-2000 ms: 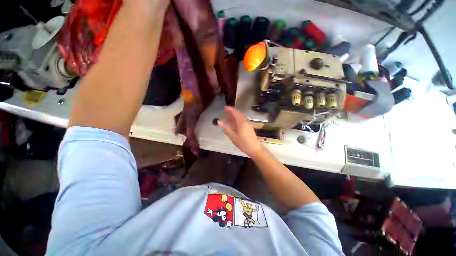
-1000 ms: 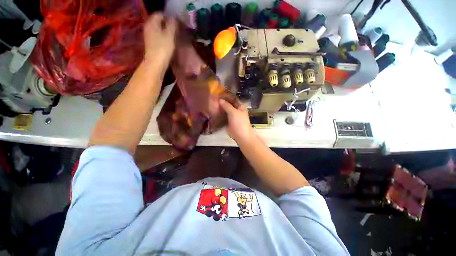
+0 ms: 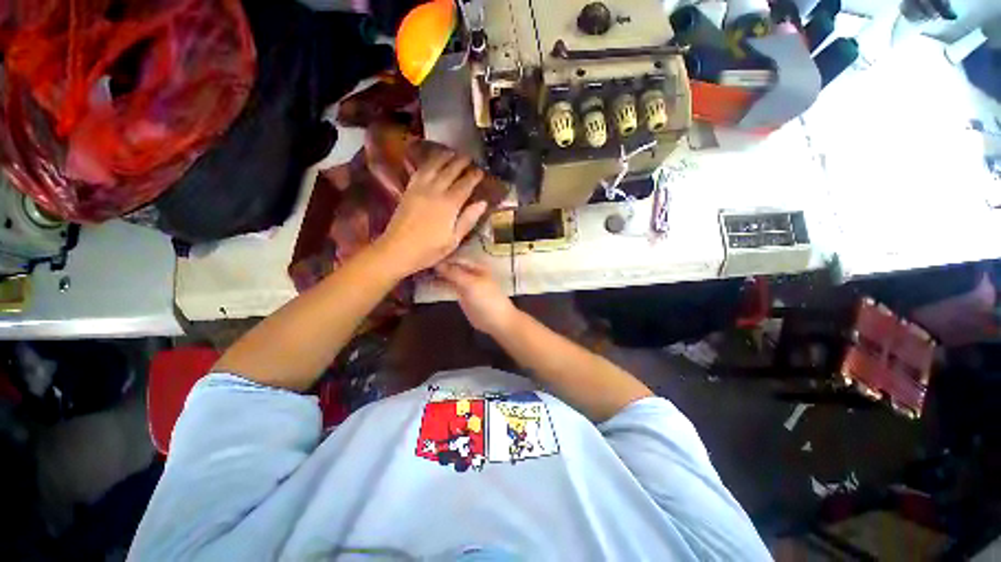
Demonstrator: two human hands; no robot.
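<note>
The patterned maroon-brown cloth (image 3: 342, 214) lies crumpled on the white table, left of the overlock machine (image 3: 604, 66). One part of it reaches the machine's needle area. My left hand (image 3: 430, 214) lies on the cloth with fingers spread near the machine's front left. My right hand (image 3: 472, 288) is just below it at the table's front edge, with its fingertips at the cloth's edge. Whether the fingers pinch the cloth cannot be made out.
A red plastic bag (image 3: 132, 99) lies on black cloth (image 3: 247, 181) at left. An orange cover (image 3: 425, 41) is left of the machine head. A thread box (image 3: 719, 102) and switch box (image 3: 765, 242) are at right. A red woven stool (image 3: 887, 357) stands on the floor.
My left hand has come down from the upper left onto the cloth. My right hand has moved down and left. The cloth has been lowered and lies beside the machine.
</note>
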